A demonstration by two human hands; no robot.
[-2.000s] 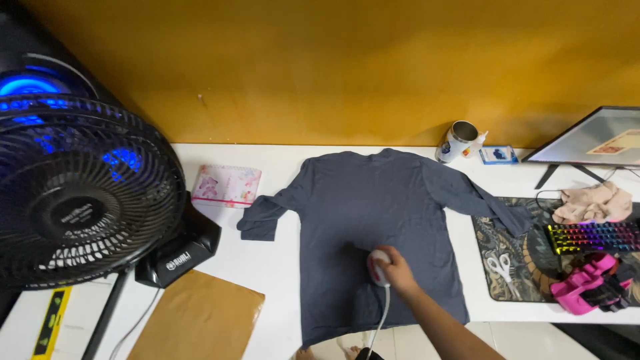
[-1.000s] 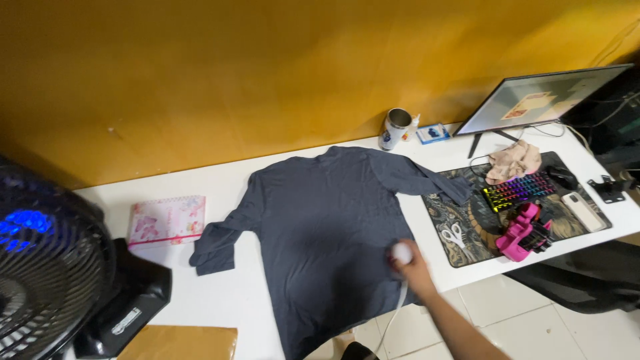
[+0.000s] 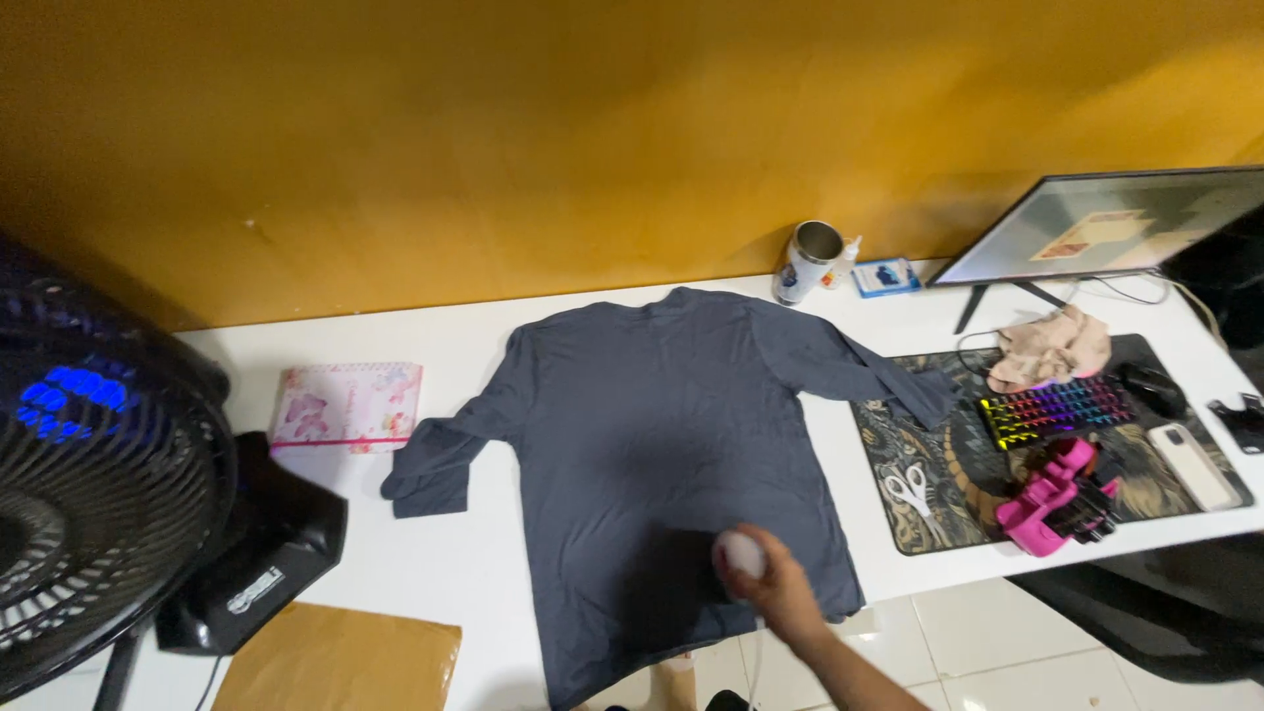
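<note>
A dark grey long-sleeved shirt lies spread on the white desk, its hem over the front edge. My right hand grips a small white and pink corded device over the lower right part of the shirt; whether it touches the cloth is unclear. A white cord runs down from it. The left sleeve is folded back on itself, and the other sleeve reaches onto a patterned desk mat. My left hand is out of view.
A black fan and a brown envelope stand or lie at left, near a pink notebook. At right are a tumbler, monitor, lit keyboard, white scissors, a pink strapped object and a phone.
My right hand, still holding the device, has moved over the shirt, first toward its right edge, then back inward and lower. The view has swung to the right since the oldest frame.
</note>
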